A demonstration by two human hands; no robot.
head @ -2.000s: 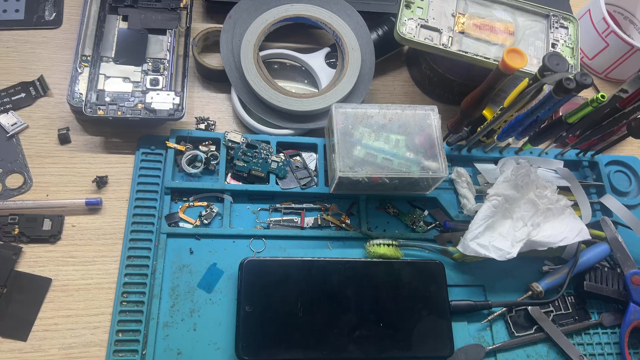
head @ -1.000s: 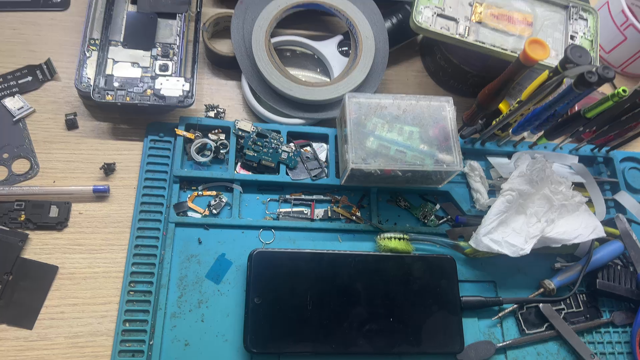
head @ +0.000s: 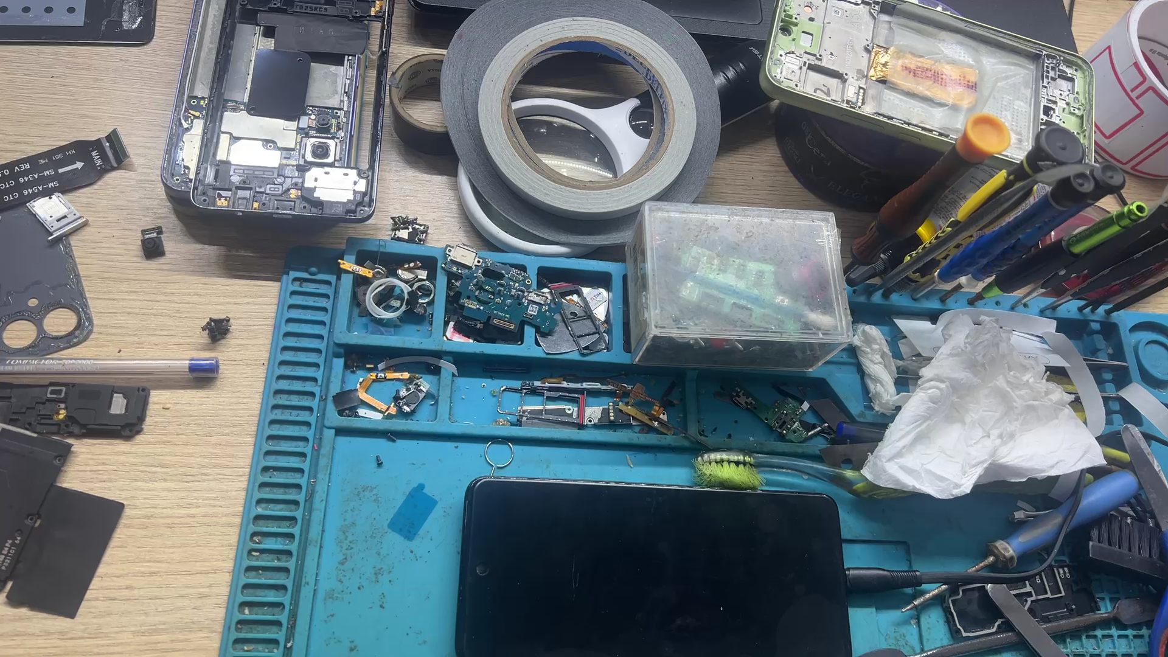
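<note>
Neither my left hand nor my right hand shows in the head view. A smartphone [head: 652,566] with a dark screen lies face up on a blue silicone repair mat [head: 374,547], its lower edge cut off by the frame. A black cable plug [head: 881,579] meets its right side. Just above the phone are a toothbrush with green bristles [head: 728,470] and a small wire ring [head: 498,453]. A piece of blue film [head: 413,513] lies to its left. Small circuit boards [head: 502,297] and other phone parts fill the mat's compartments.
A clear plastic box [head: 739,283] stands on the mat's upper edge, beside crumpled white tissue [head: 985,411] and upright screwdrivers [head: 940,182]. Behind are tape rolls [head: 584,119], an opened phone [head: 274,119] and a green phone frame [head: 931,73]. A pen [head: 109,367] and phone parts lie at left.
</note>
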